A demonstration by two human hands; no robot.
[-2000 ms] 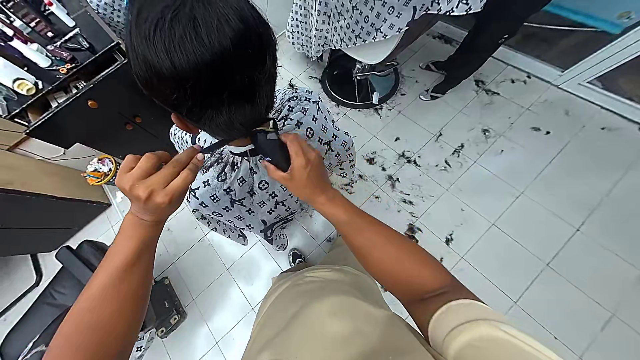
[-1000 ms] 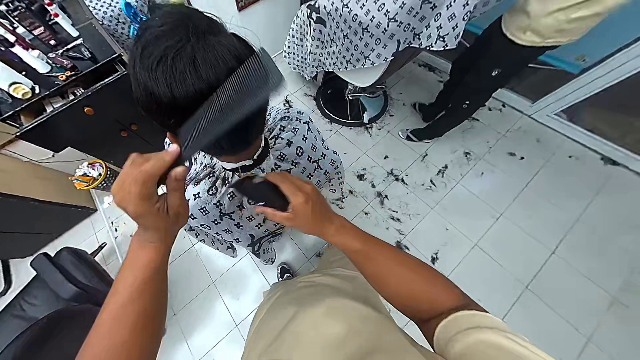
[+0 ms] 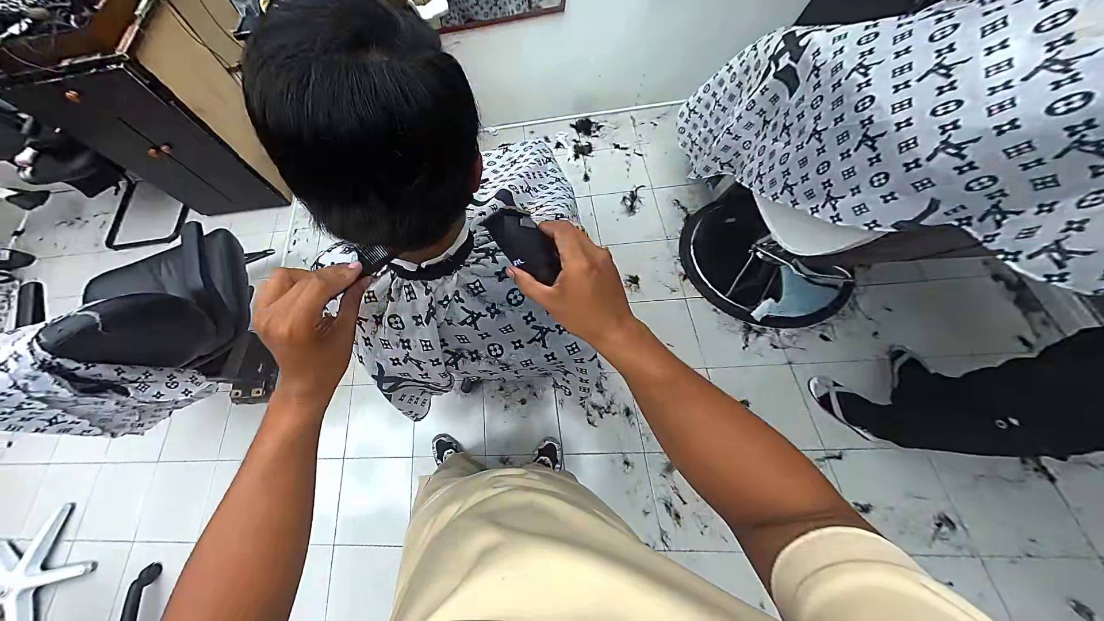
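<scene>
A seated person's head with dark hair [image 3: 362, 129] is seen from above and behind. A white patterned barber cape [image 3: 483, 319] covers the person's body, with a dark and white band [image 3: 435, 263] at the neck. My left hand [image 3: 306, 328] pinches a black comb [image 3: 373, 257] at the lower left edge of the hair; part of the comb is hidden. My right hand [image 3: 586, 280] holds a black hair clipper [image 3: 524, 246] just right of the neck, apart from the hair.
At right, another caped figure sits above a round black chair base [image 3: 768, 259], near a person's black trouser leg [image 3: 975, 405]. A black padded chair [image 3: 164, 302] and a dark cabinet [image 3: 129, 129] are at left. Cut hair [image 3: 631, 200] lies on the tiled floor [image 3: 379, 500].
The comb, raised and large across the back of the head a second ago, is now low at the hair's edge. My right hand still holds the clipper. The view has shifted noticeably.
</scene>
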